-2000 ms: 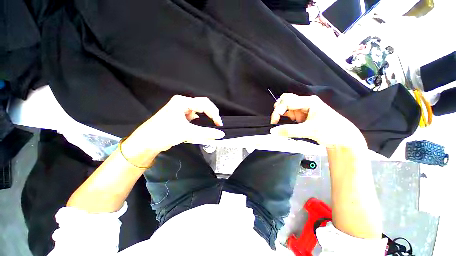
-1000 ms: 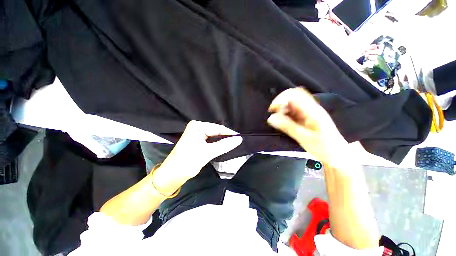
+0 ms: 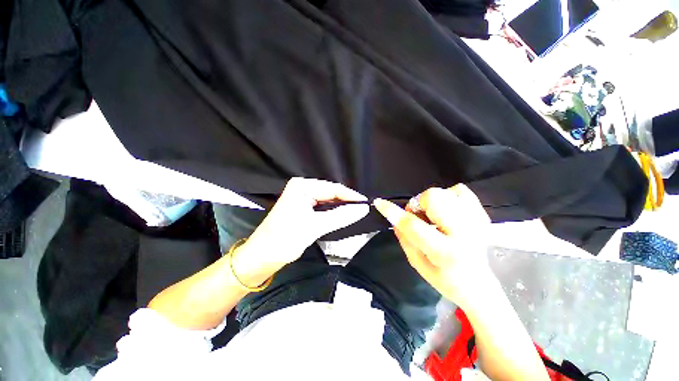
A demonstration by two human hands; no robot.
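Observation:
A large black garment (image 3: 298,89) lies over the white table. Its folded hem (image 3: 521,195) runs along the near edge. My left hand (image 3: 287,227) pinches the hem between thumb and index finger at the middle. My right hand (image 3: 439,231) meets it there, its index fingertip by the left fingertips and its other fingers curled. A small glint shows at the right fingers. No needle or thread can be made out, and I cannot tell whether the right fingers grip anything.
Orange-yellow scissors handles (image 3: 652,181) lie at the garment's right end. A patterned blue box (image 3: 649,250) is at the right table corner. A smartphone (image 3: 552,24) and a multicoloured clump (image 3: 579,103) lie upper right. A red stool (image 3: 453,351) stands below. Dark cloth (image 3: 85,275) hangs at left.
My right hand has come down and left from above the hem to my left fingertips. My left hand first slid right along the hem, then stayed there.

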